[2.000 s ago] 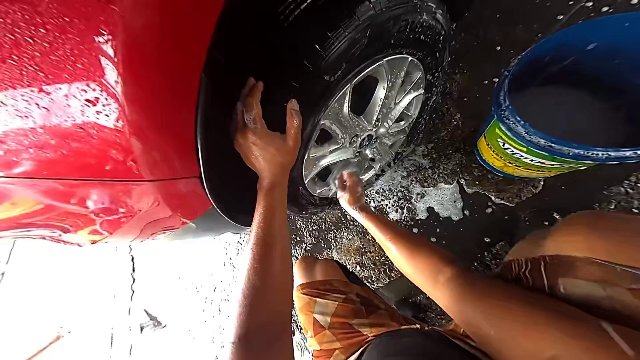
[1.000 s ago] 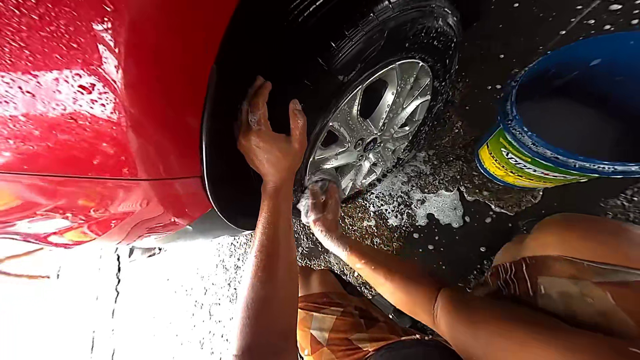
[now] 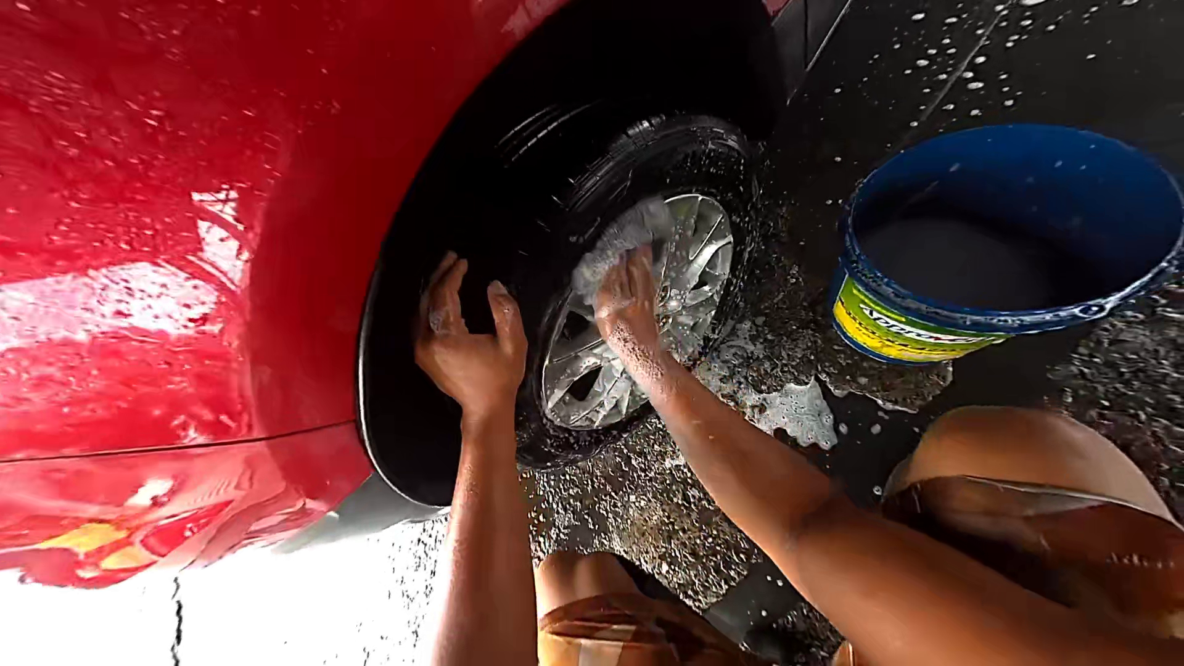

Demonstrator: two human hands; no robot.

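My left hand rests against the black wheel-arch trim of a red car, fingers apart and holding nothing. Farther right, my right hand has hold of a pale, blurred, soapy cloth or sponge, which lies over the upper left rim of the silver alloy wheel, next to the black tyre. Exactly what the soapy item is cannot be told. Suds wet my fingers and right wrist.
A blue bucket with a yellow-green label and dark liquid inside stands on the wet ground to the right. A foam patch lies between wheel and bucket. My bent knees are close below.
My right hand has moved from the lower left edge of the wheel up to its upper left rim with the soapy item. My left hand stays at the wheel arch. The view has shifted.
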